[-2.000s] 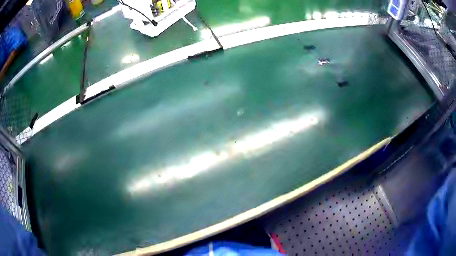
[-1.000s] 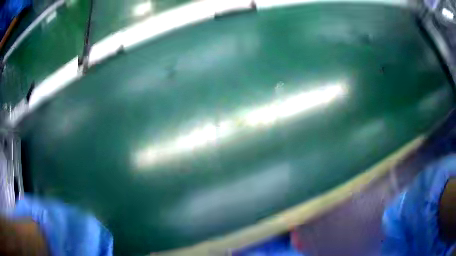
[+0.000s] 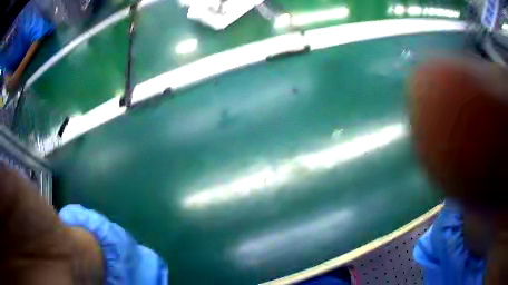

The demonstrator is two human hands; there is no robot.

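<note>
My left hand (image 3: 42, 239) is large and blurred at the lower left edge, close to the camera, with a blue elastic cuff (image 3: 120, 245) beside it. Its fingers are cut off or unclear, so I cannot tell whether it holds anything. My right hand (image 3: 459, 131) is a dark, strongly blurred shape at the right, above another blue cuff (image 3: 445, 245). Its fingers cannot be made out. A green bench mat (image 3: 250, 145) lies in front of me below both hands.
A white unit (image 3: 223, 12) sits on the green conveyor (image 3: 234, 39) beyond the white rail (image 3: 206, 64), cut by the top edge. Another person's blue sleeve and arm (image 3: 28, 42) show at the upper left. Perforated metal (image 3: 390, 264) lies below the mat's pale-yellow edge (image 3: 367, 245).
Both hands have risen further into view, close to the camera. The view has shifted, and the white unit, out of view one second ago, shows again at the top.
</note>
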